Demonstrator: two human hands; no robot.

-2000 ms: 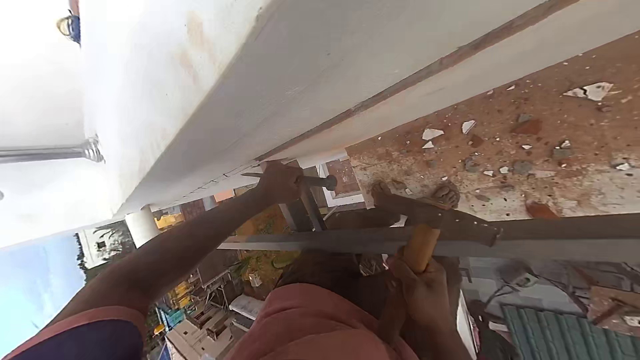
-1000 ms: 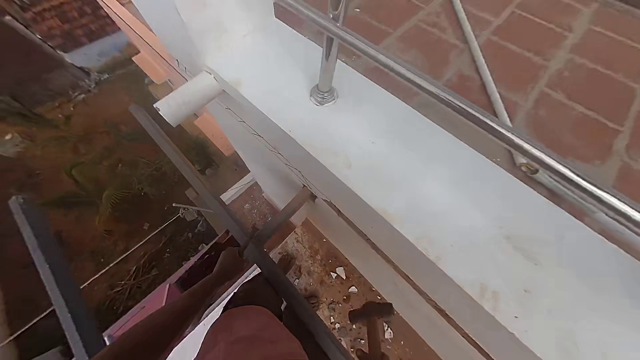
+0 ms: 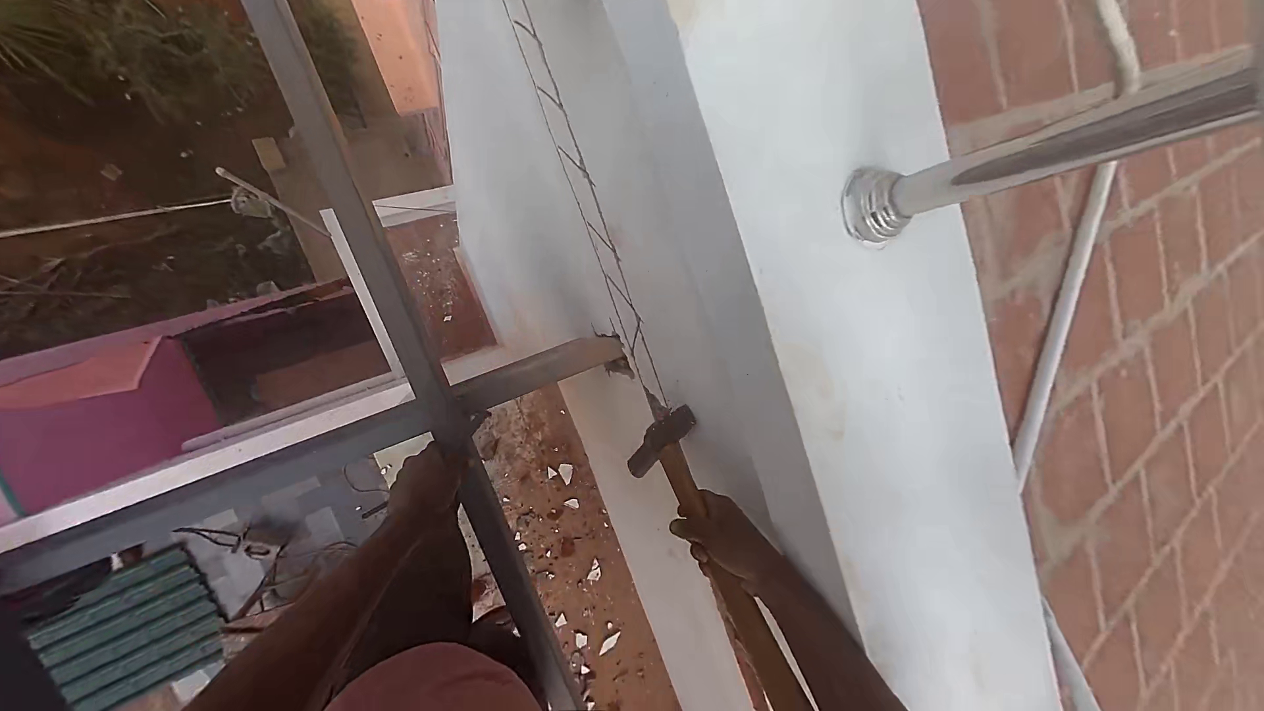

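Observation:
My right hand [image 3: 726, 538] grips the wooden handle of a hammer [image 3: 662, 439], whose dark steel head is close to the face of a white wall [image 3: 681, 247]. Pencil-like crosshatched lines run along that wall down to the hammer head. My left hand [image 3: 430, 479] is at the joint where two grey metal bars [image 3: 346, 197] cross; whether it holds anything small is hidden. One bar [image 3: 533, 373] runs from the joint to a rough-edged hole in the wall, just above and left of the hammer.
A chrome railing post [image 3: 874, 205] stands on the white ledge, beside a reddish tiled floor [image 3: 1165, 395] at right. Far below lie broken white pieces [image 3: 609, 642] on brown ground. Green corrugated sheeting [image 3: 128, 622] and a pink wall [image 3: 118, 415] are lower left.
The view has swung strongly. Two seconds ago my left hand was up at the wall; now it is at the bar joint. The hammer, low in the frame one second ago, is now up against or near the wall.

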